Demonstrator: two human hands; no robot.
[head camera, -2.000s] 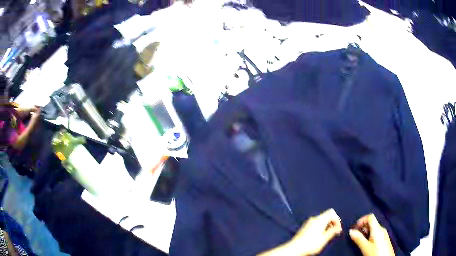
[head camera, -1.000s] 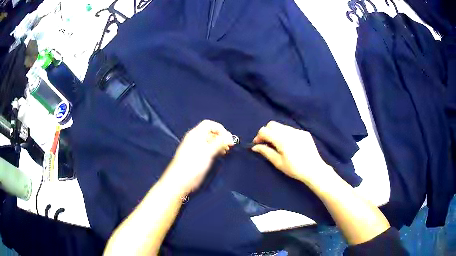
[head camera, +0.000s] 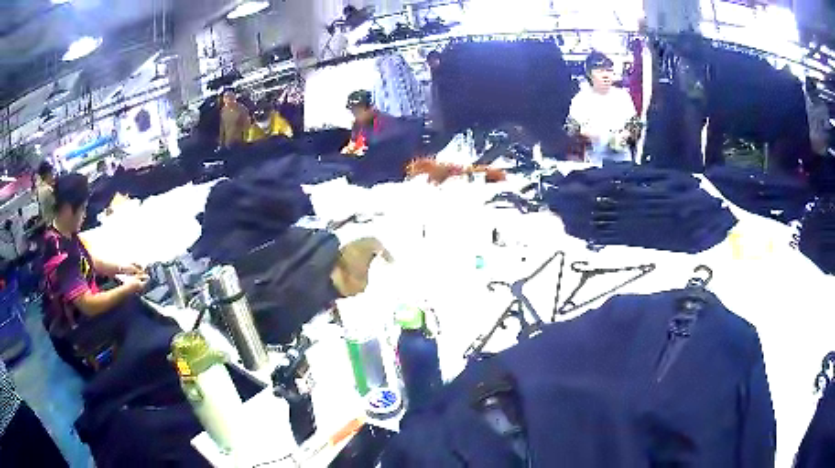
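Note:
A dark navy jacket lies on the white table in the lower right of the view, with a black hanger hook showing at its collar. Another dark collar opening shows at its left, nearer the bottom edge. The lower parts of the garments are cut off by the frame's edge. Neither of my hands is in view.
Bare black hangers lie behind the jacket. A green-capped dark bottle, a pale green bottle and a steel flask stand at left. Dark garment piles lie farther back. A person is at far left; others are beyond the table.
The view has tilted up from the jacket to the room. Both hands, earlier pinching at the jacket near a shiny button, are now out of the picture.

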